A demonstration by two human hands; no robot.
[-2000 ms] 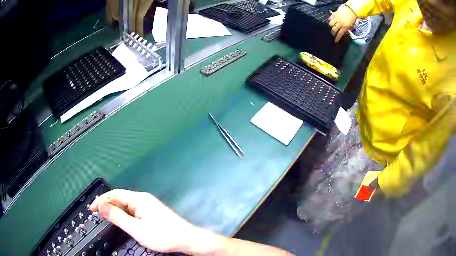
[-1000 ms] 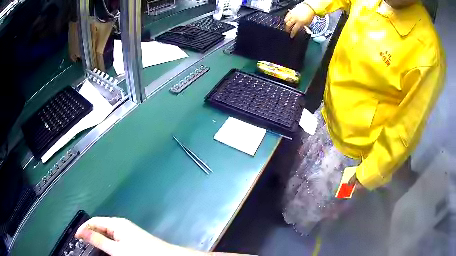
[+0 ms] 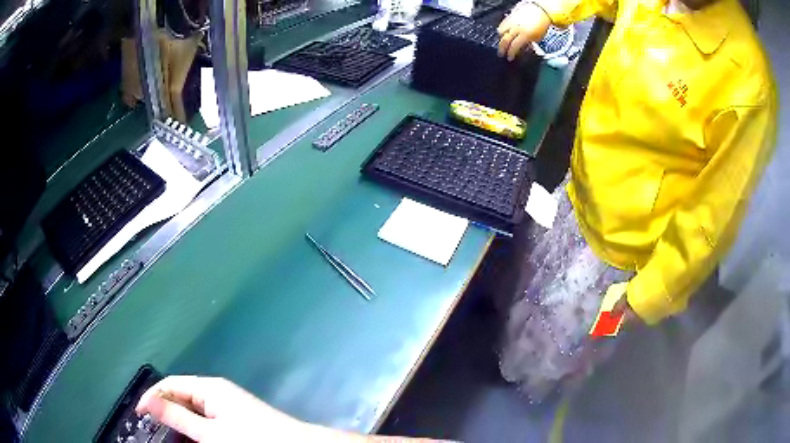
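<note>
My right hand [image 3: 203, 408] is bare and reaches in from the bottom edge at the lower left. Its thumb and fingertips are close together over a black component tray [image 3: 143, 377]. Whether something small is between the fingertips cannot be told. The tray is cut off by the bottom edge and partly hidden by the hand; a few silvery components [image 3: 130, 426] show in it. My left hand is out of the picture. Tweezers [image 3: 341, 267] lie alone on the green mat.
A white pad [image 3: 424, 230] and a second black tray [image 3: 450, 164] lie right of the tweezers. Behind are a yellow case [image 3: 488, 119], a tray stack [image 3: 472, 69] and fixture strips [image 3: 346, 126]. A person in yellow [image 3: 667, 156] stands at right, one hand on the stack.
The view has swung right and up, so the near tray and my right hand sit lower in the picture and show less. The fingers remain over the tray.
</note>
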